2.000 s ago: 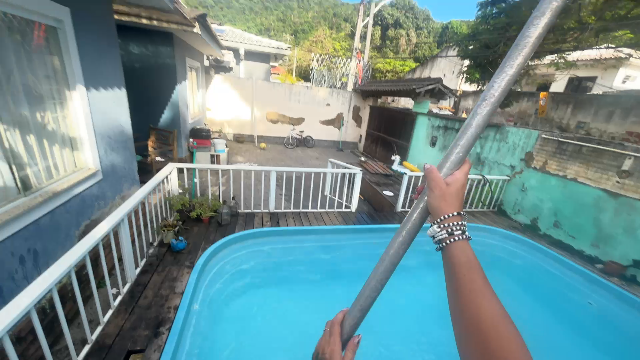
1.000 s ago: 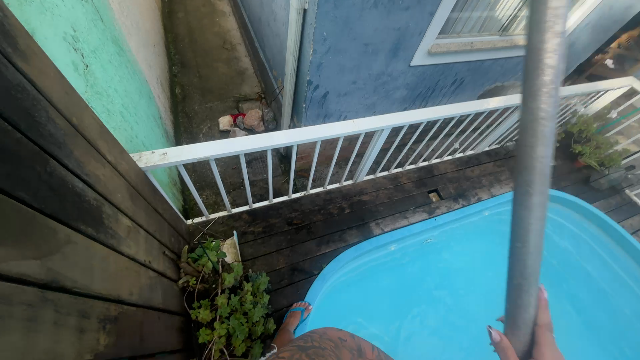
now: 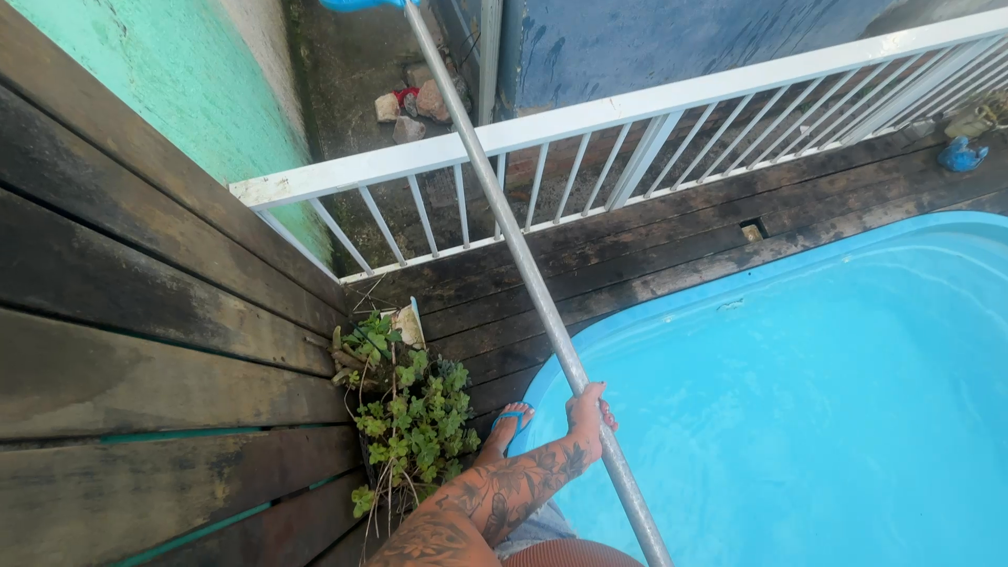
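My left hand [image 3: 589, 417] is closed around a long grey metal pole [image 3: 516, 240], over the near edge of a light blue pool [image 3: 787, 394]. The pole runs from the bottom of the view up across the white railing. At its far end is a blue fitting [image 3: 358, 4], cut off by the top of the view, so its kind is unclear. The pole's lower end is out of view too. My right hand is not in view.
A white railing [image 3: 567, 130] borders the dark wooden deck [image 3: 504, 339]. A leafy potted plant [image 3: 417, 417] stands beside my foot in a blue flip-flop [image 3: 513, 417]. Wooden boards [image 3: 157, 346] rise at left. Rocks [image 3: 431, 101] lie beyond the railing. A small square hole [image 3: 754, 229] opens in the deck.
The view has swung from the yard down to the deck corner. Two seconds ago both hands were on the pole; now only my left hand shows. The pole now slants across the railing, its blue end in view.
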